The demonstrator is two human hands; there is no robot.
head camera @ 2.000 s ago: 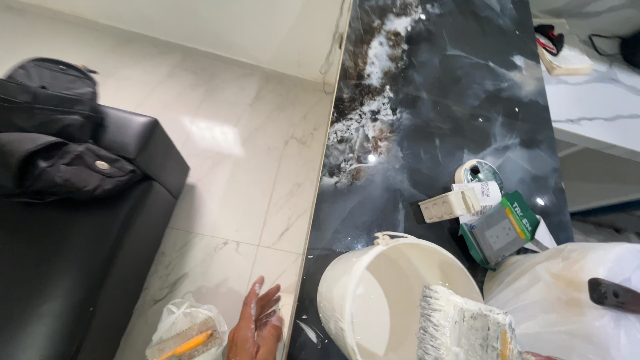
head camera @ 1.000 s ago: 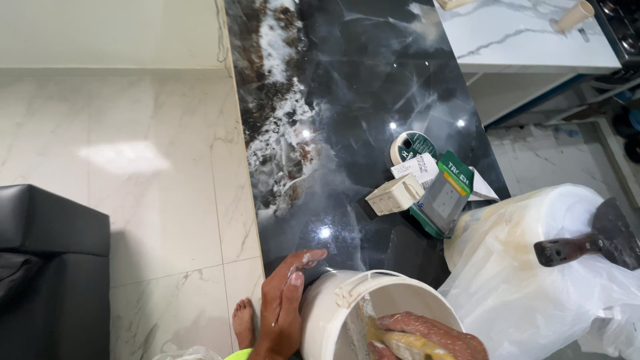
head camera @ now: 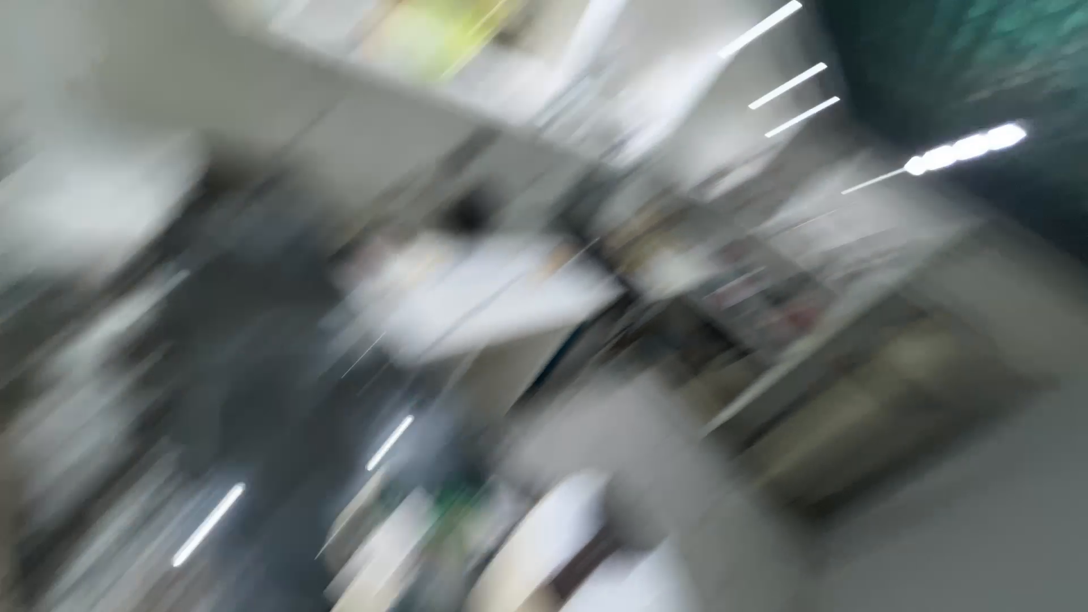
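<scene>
Heavy motion blur covers the head view. Neither my left hand nor my right hand can be made out, and what they hold or touch is hidden. The dark marble-look surface (head camera: 255,365) runs down the left side of the view. At its lower end are a blurred green-and-white package (head camera: 455,510) and a pale, whitish shape (head camera: 544,544), probably the plastic-covered container, with a dark brown streak (head camera: 586,561) beside it. The bucket and the brush cannot be made out.
A white countertop (head camera: 501,297) stands beyond the dark surface, with blurred small items on it. Pale floor (head camera: 629,442) lies to its right. Farther right is a blurred brownish panel or recess (head camera: 884,408). Bright lights (head camera: 965,149) streak across a dark green area at the upper right.
The view has swung up and to the right and is strongly blurred. Both hands and the white bucket, seen a second ago at the bottom, are no longer discernible.
</scene>
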